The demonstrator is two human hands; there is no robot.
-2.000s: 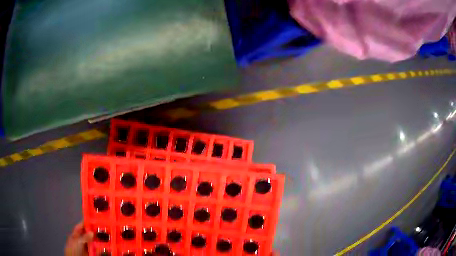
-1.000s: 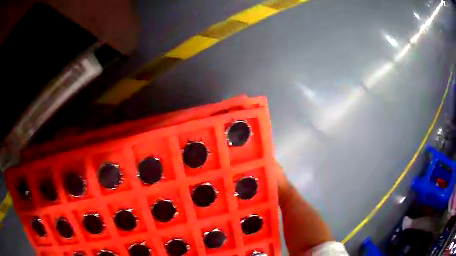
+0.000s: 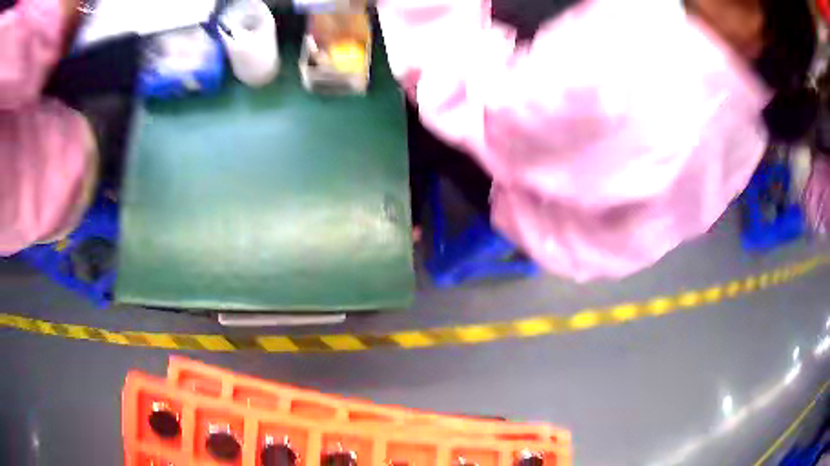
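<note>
A stack of orange-red compartment trays (image 3: pixel 300 420) is at the bottom of the view, cut off by the lower edge. The top tray holds round black watch bodies (image 3: pixel 223 441), one to a cell in the row that shows. Another tray edge shows behind it, slightly offset. Both of my hands are out of the picture, so their hold on the trays is hidden.
A green-topped bench (image 3: pixel 264 200) stands ahead, with a white cylinder (image 3: pixel 250 41), a blue box (image 3: pixel 182 62) and a small container (image 3: pixel 337 56) at its far end. People in pink smocks sit on both sides on blue stools (image 3: pixel 473 246). A yellow-black floor line (image 3: pixel 409 339) crosses before the bench.
The view has swung up to the bench and seated people. The trays now sit lower in the picture, and the forearm seen beside them earlier is out of view.
</note>
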